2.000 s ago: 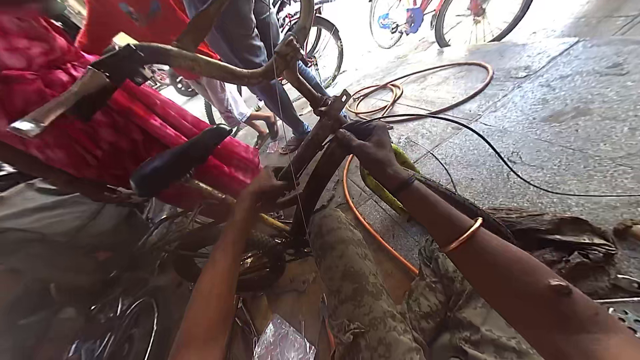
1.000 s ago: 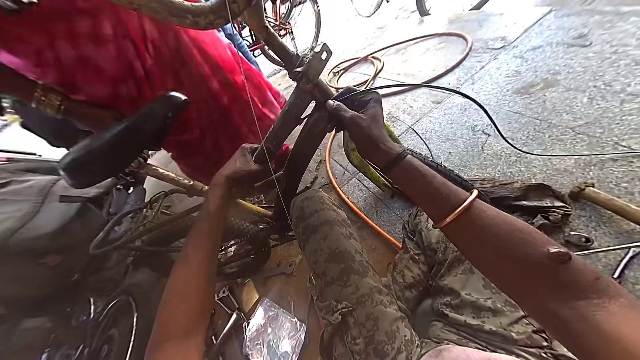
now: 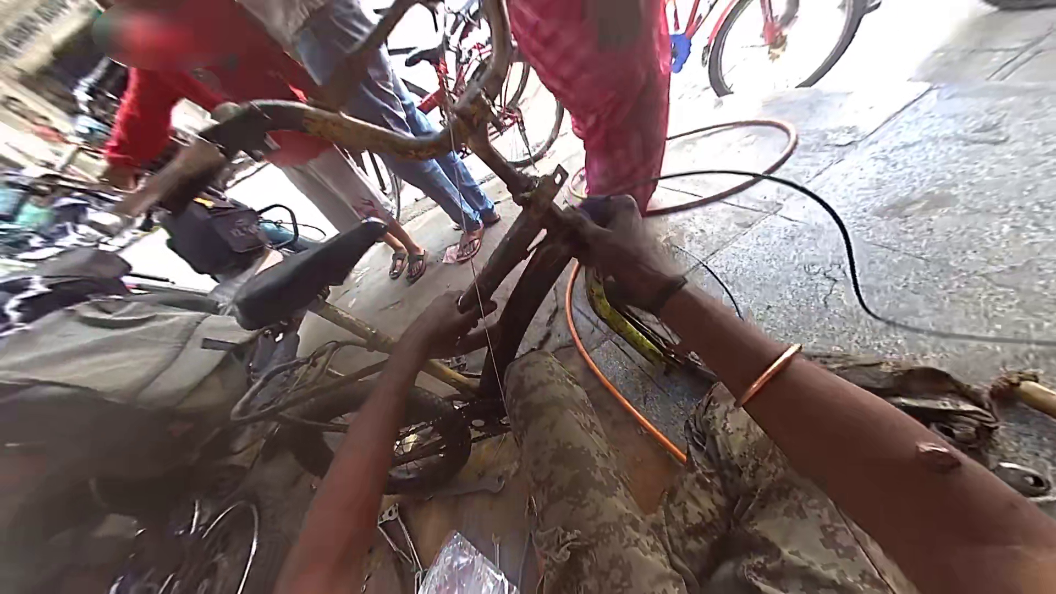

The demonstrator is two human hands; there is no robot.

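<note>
A worn bicycle tilts in front of me, its rusty handlebar high and its black saddle to the left. My left hand grips the lower end of a dark fork blade. Near the fork crown, my right hand is closed on the upper part of a dark curved bar or tyre; which of these it is I cannot tell. A thin cable hangs down past the fork. Behind my right hand lies a yellow-green bicycle part.
An orange hose and a black cable run over the paving. People stand beyond the handlebar, one in pink clothing. A grey bag lies left, a clear plastic bag below, and dark cloth at right.
The person in pink has moved from the left to beyond the fork. Both my hands stay on the bicycle parts. The view has swung, showing more of the handlebar and background than one second ago.
</note>
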